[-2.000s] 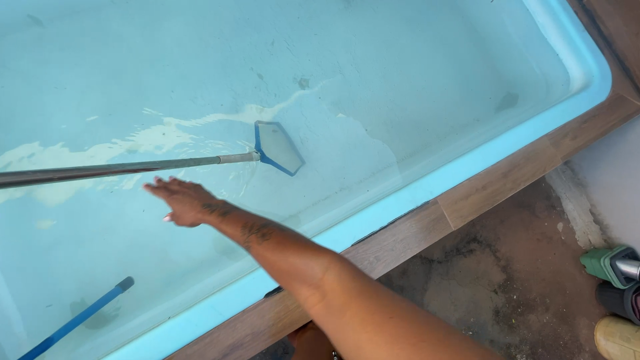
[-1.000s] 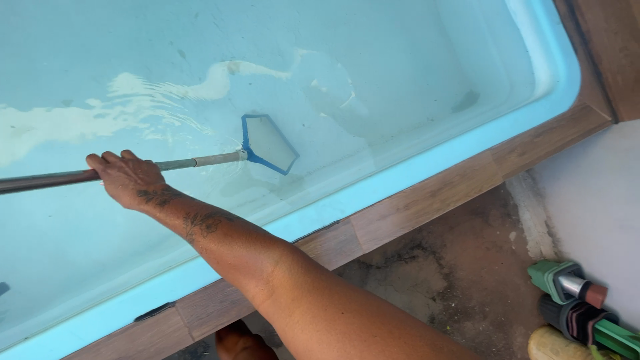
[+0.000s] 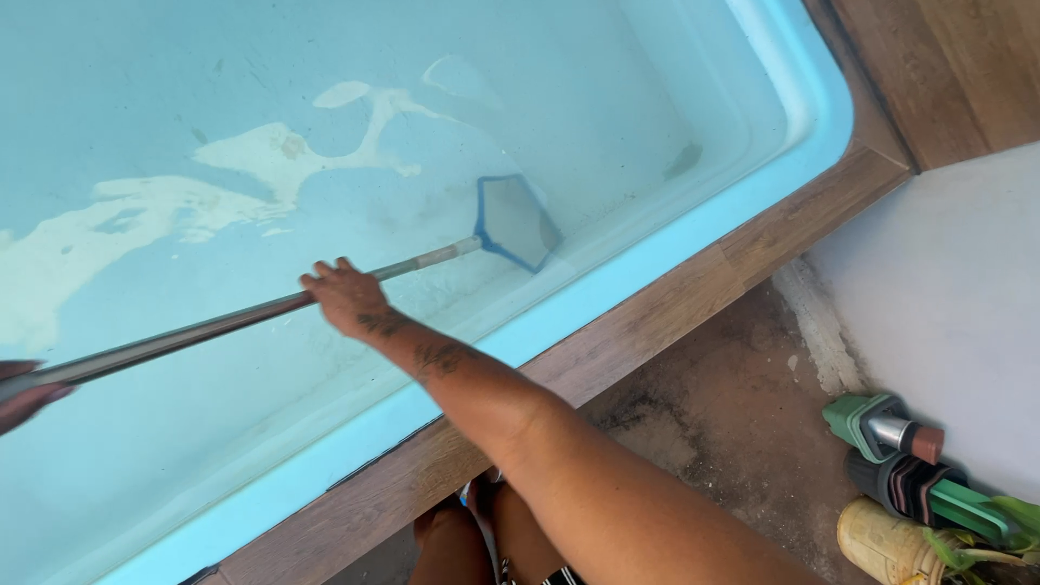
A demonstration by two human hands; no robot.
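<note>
A pool skimmer net (image 3: pixel 520 223) with a blue frame lies under the water near the pool's long near wall. Its metal pole (image 3: pixel 195 335) runs from the net to the left edge of the view. My right hand (image 3: pixel 345 296) grips the pole about midway, with its fingers over the top. At the far left edge my left hand (image 3: pixel 28 394) is closed around the same pole, only partly in view. The lower part of the pole, beside the net, is in the water.
The light blue pool rim (image 3: pixel 561 321) is bordered by a wood-look ledge (image 3: pixel 642 333). Green and black plant pots (image 3: pixel 865 426) and a yellowish pot (image 3: pixel 881 540) stand by the white wall at lower right. My legs are against the ledge at the bottom.
My right hand, off the pole with spread fingers two seconds ago, has taken hold of it. The net has moved toward the near rim and deeper under water. My left hand has come into view.
</note>
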